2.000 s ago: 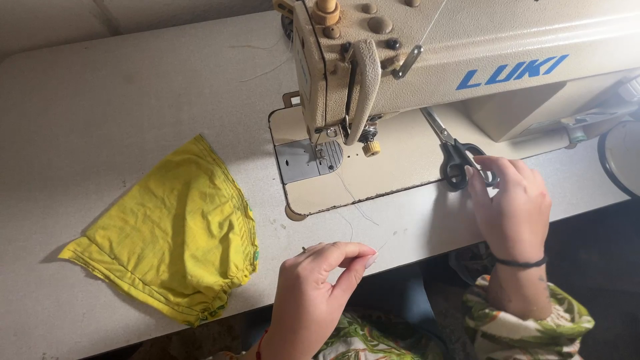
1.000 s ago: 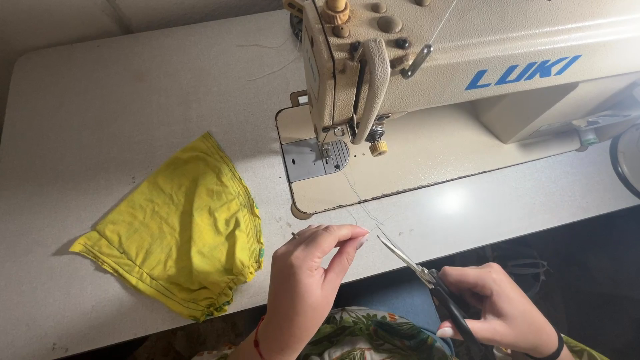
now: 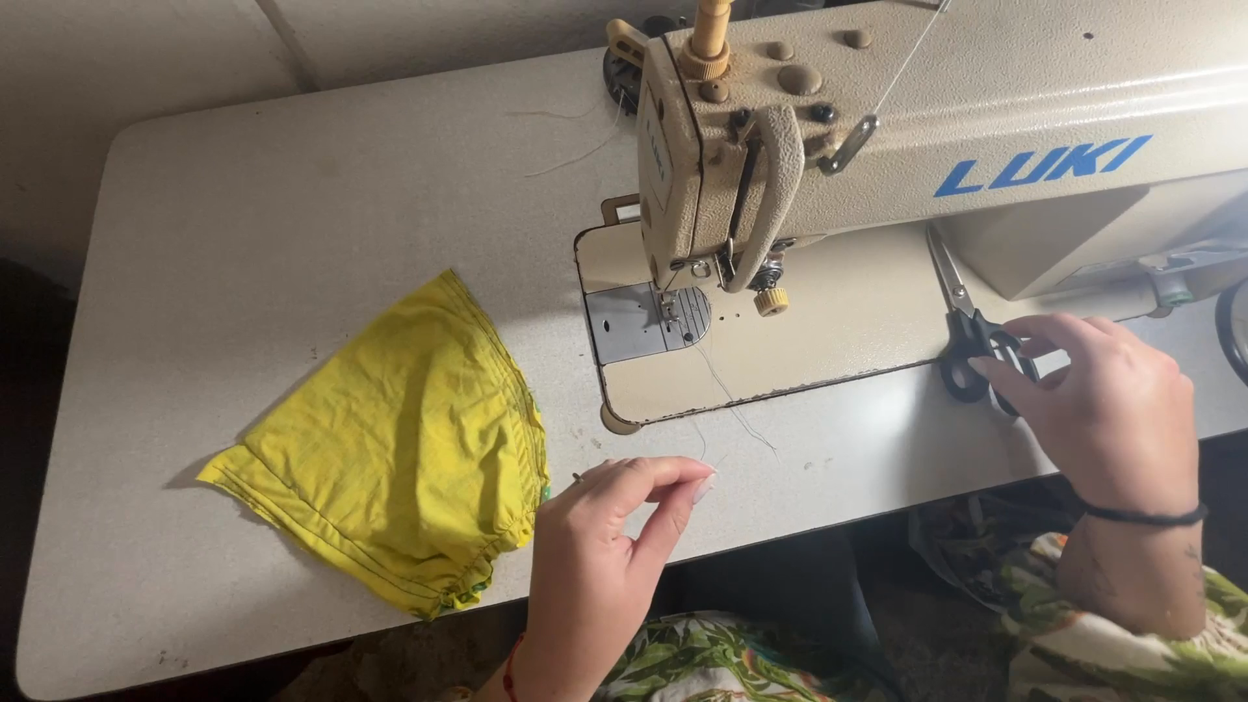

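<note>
My left hand (image 3: 619, 546) is at the table's front edge, thumb and forefinger pinched together on what looks like a thread end. Loose sewing threads (image 3: 738, 414) run from under the presser foot (image 3: 671, 304) toward it. My right hand (image 3: 1111, 409) has its fingers at the black handles of the scissors (image 3: 967, 349); whether they still grip is unclear. The scissors lie on the machine bed, blades pointing back under the arm, handles over the bed's front edge. Left of my left hand, a yellow stitched fabric piece (image 3: 390, 439) with a gathered edge lies flat.
The beige sewing machine head (image 3: 760, 166) rises over the bed, with a needle plate (image 3: 634, 324) below it. Loose thread (image 3: 575, 156) lies behind it on the white table (image 3: 292, 195). A dark rounded object (image 3: 1236, 331) stands at the far right.
My right hand has moved right and back with the scissors, from beside my left fingertips to the machine bed. My left hand stays near the threads.
</note>
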